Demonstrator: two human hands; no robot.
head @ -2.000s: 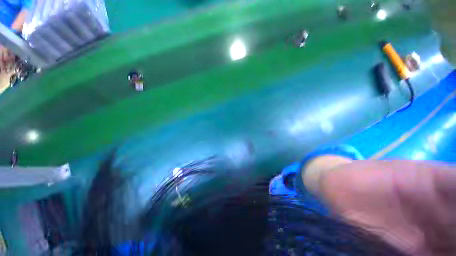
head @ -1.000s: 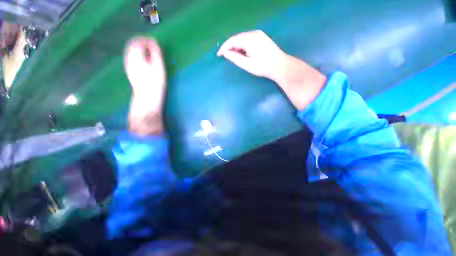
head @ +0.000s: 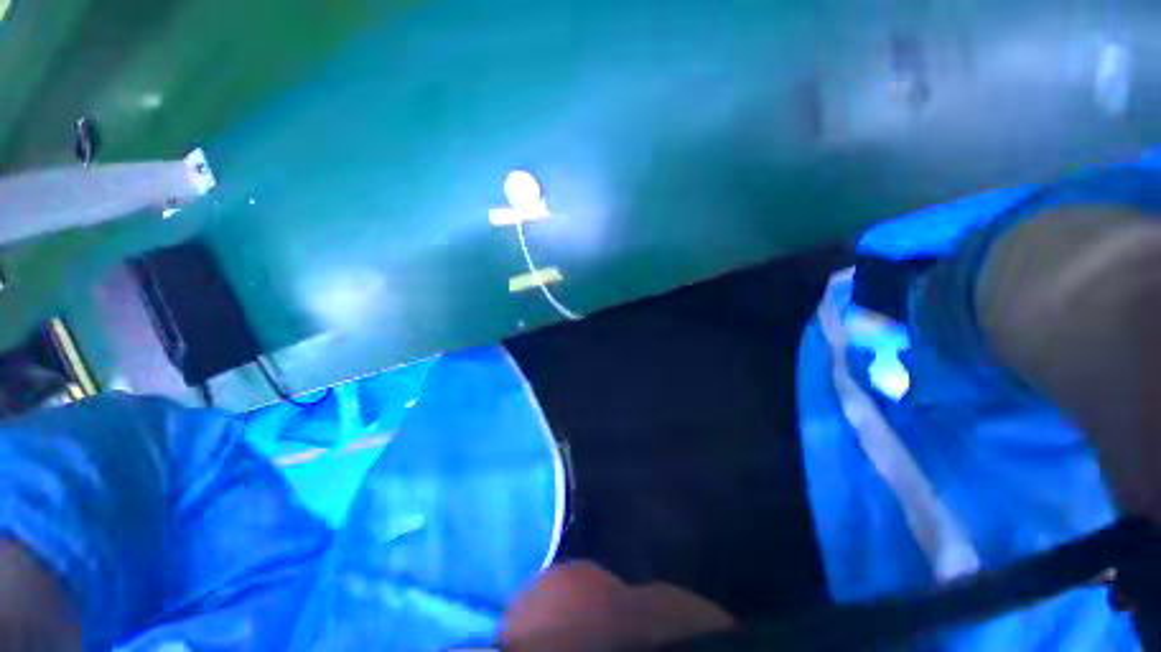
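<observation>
A white disc with a thin white cord is held by two pale tape strips on the blue-green table, near its front edge. My right arm comes in at the right edge; its bare, blurred wrist or hand is cut off and no fingers show. My left blue sleeve fills the lower left, with a bit of bare skin at the picture's edge; my left hand is outside the picture. A blurred skin-coloured shape is at the bottom centre; I cannot tell what it is.
A black box with cables stands at the left table edge. A pale metal bracket arm sticks in from the left, with a small dark unit beyond its far side. The blue smock hangs on both sides of a dark area below the table edge.
Both hands have withdrawn from over the table towards my body and the picture's edges. The view has tilted down, so the taped disc sits higher and the black box shows more clearly.
</observation>
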